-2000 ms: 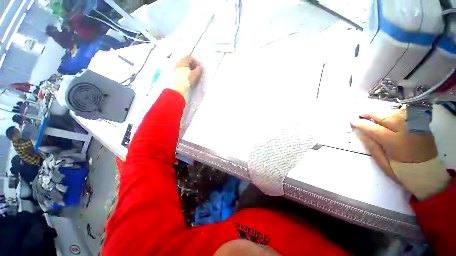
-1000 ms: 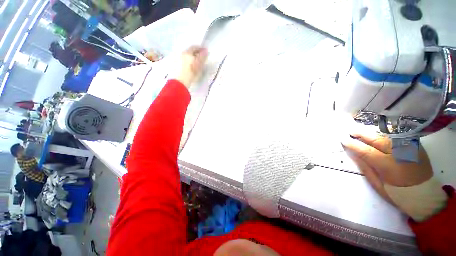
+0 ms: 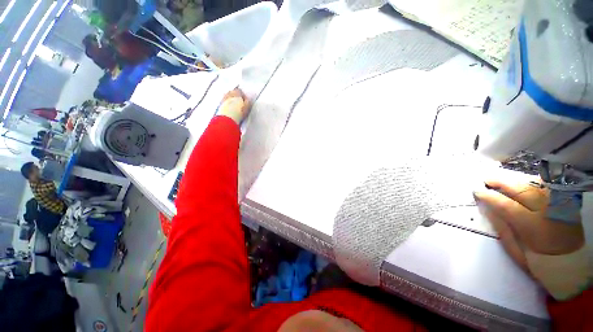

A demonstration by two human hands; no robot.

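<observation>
A grey-white textured fabric piece with a rounded end (image 3: 383, 217) lies on the white table and hangs over its near edge; its other end fades into glare by the needle area. My right hand (image 3: 530, 214) lies low beside the machine head (image 3: 553, 84), fingertips at the glare-washed end of the piece. My left hand (image 3: 235, 105) is reached out to the left edge of long pale fabric strips (image 3: 276, 107); its fingertips are too small and washed out to tell a grip. A grey attachment (image 3: 564, 204) is in front of part of my right hand.
A curved grey fabric piece (image 3: 396, 55) lies farther back, near a printed sheet (image 3: 478, 23). A grey fan-like unit (image 3: 130, 137) stands at the left. A measuring tape (image 3: 286, 224) runs along the near edge. A person in a checked top (image 3: 45, 191) is far left.
My left hand, blurred over the strips a second ago, is now farther left and nearer at their edge. My right hand stays by the needle area. The camera view has shifted.
</observation>
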